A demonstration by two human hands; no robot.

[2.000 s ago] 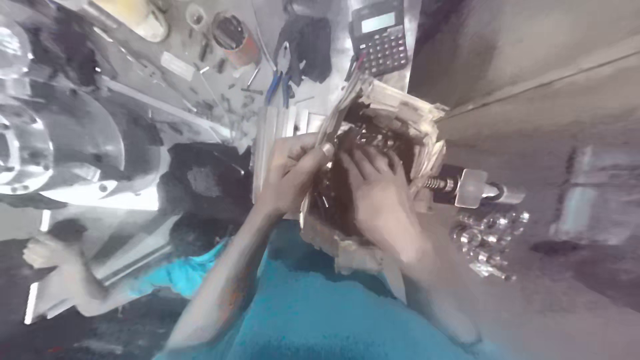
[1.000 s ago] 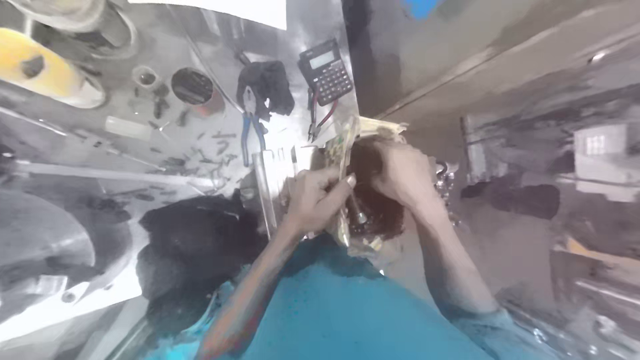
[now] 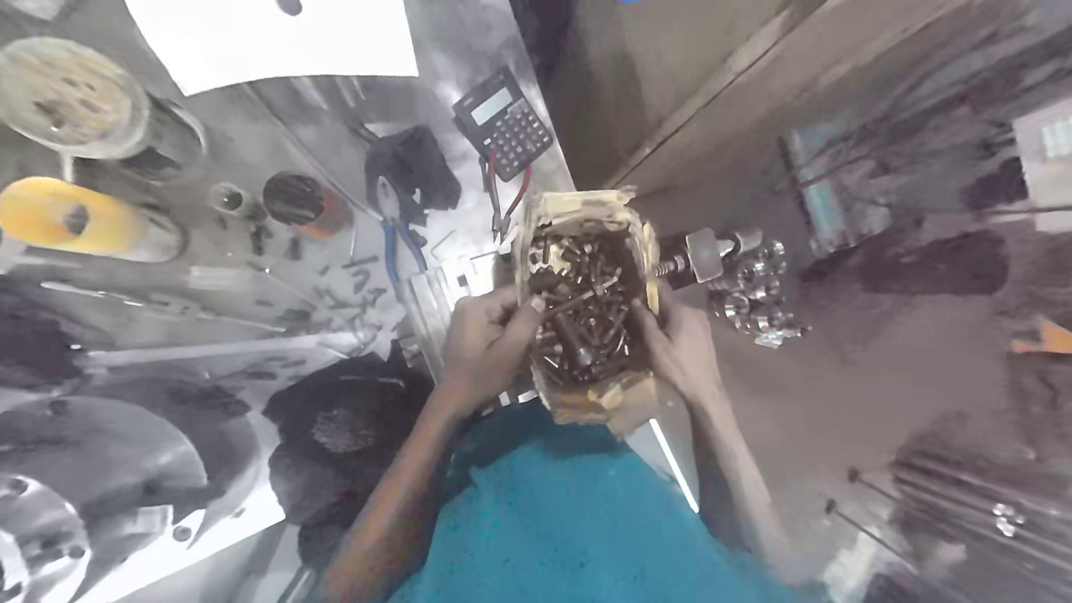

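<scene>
Between my hands is a worn, open-topped container [image 3: 586, 205] with a pale, ragged rim, upright enough to show many dark screws and bolts [image 3: 586, 293] inside. My left hand [image 3: 494, 339] grips its left wall, the thumb over the rim. My right hand [image 3: 682, 343] holds the right wall, with the thumb at the inner edge. Behind the container's left side lies a ribbed metal block [image 3: 425, 314], partly hidden. A threaded metal screw with a block-shaped end [image 3: 703, 255] sticks out beyond the right side.
A calculator [image 3: 502, 121], red-handled pliers [image 3: 507, 201], blue-handled pliers [image 3: 398, 226] and a black cloth [image 3: 419, 167] lie on the metal bench. Further left are cans, a yellow cylinder [image 3: 75, 218] and scattered small parts. Large machine parts [image 3: 100, 461] stand lower left. Shiny metal pieces [image 3: 758, 293] lie right.
My right hand has come out of the container's inside and now holds its right wall. The screws and bolts show more fully. The other person's hand seen at left earlier is out of view.
</scene>
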